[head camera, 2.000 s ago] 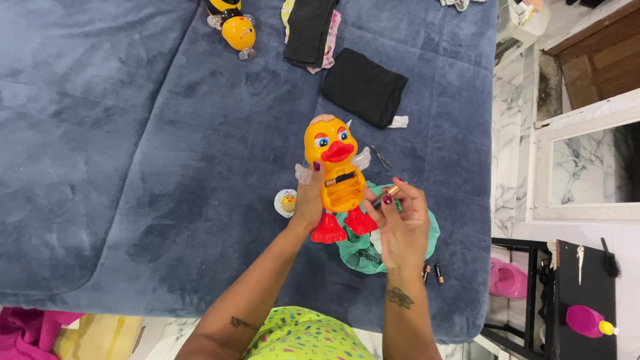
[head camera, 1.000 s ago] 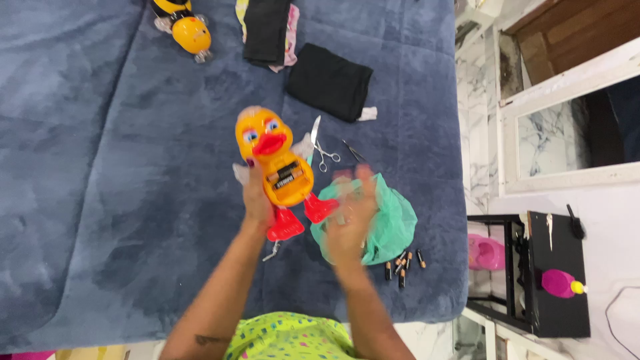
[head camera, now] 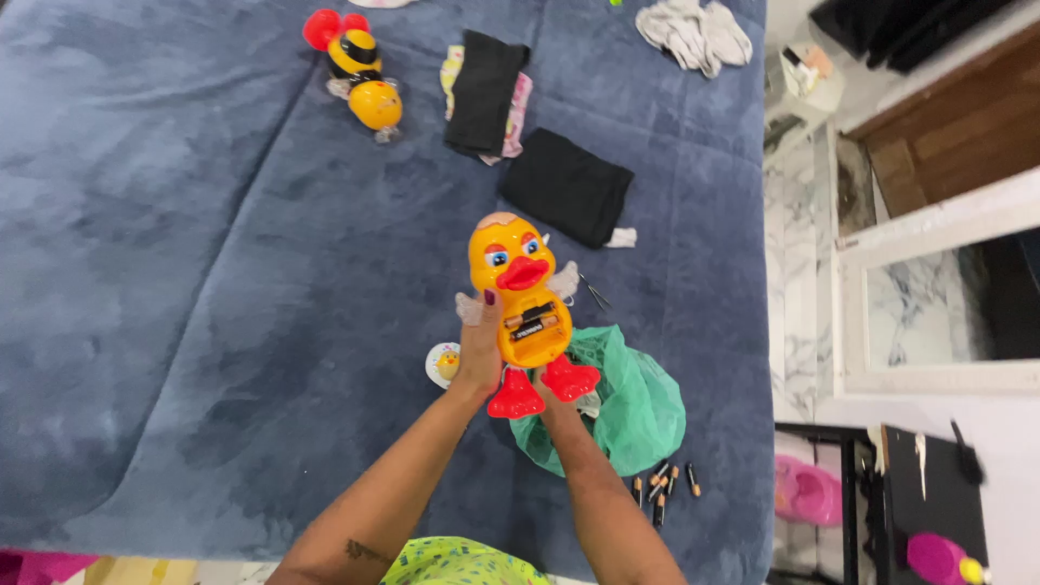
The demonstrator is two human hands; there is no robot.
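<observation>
A yellow plastic duck toy [head camera: 515,244] with red feet faces up, its belly compartment uncovered. Batteries [head camera: 532,322] lie inside that compartment. My left hand [head camera: 483,349] grips the duck's left edge in view, thumb on its front. My right hand [head camera: 543,388] is mostly hidden behind the duck's lower body and feet, so its hold cannot be made out. A round white piece with a duck picture [head camera: 444,365] rests beside my left hand. The green plastic bag [head camera: 642,406] lies under and beside my right forearm.
Several loose batteries [head camera: 660,491] lie below the bag. Scissors [head camera: 597,291] are partly visible near the duck's wing. Folded black cloths [head camera: 566,187], a bee-coloured toy [head camera: 376,104] and white cloth [head camera: 695,34] lie farther up the blue bedspread [head camera: 244,325].
My right hand has moved from beside the duck to behind its lower body. Two seconds ago it held a battery at the duck's side. The view has shifted.
</observation>
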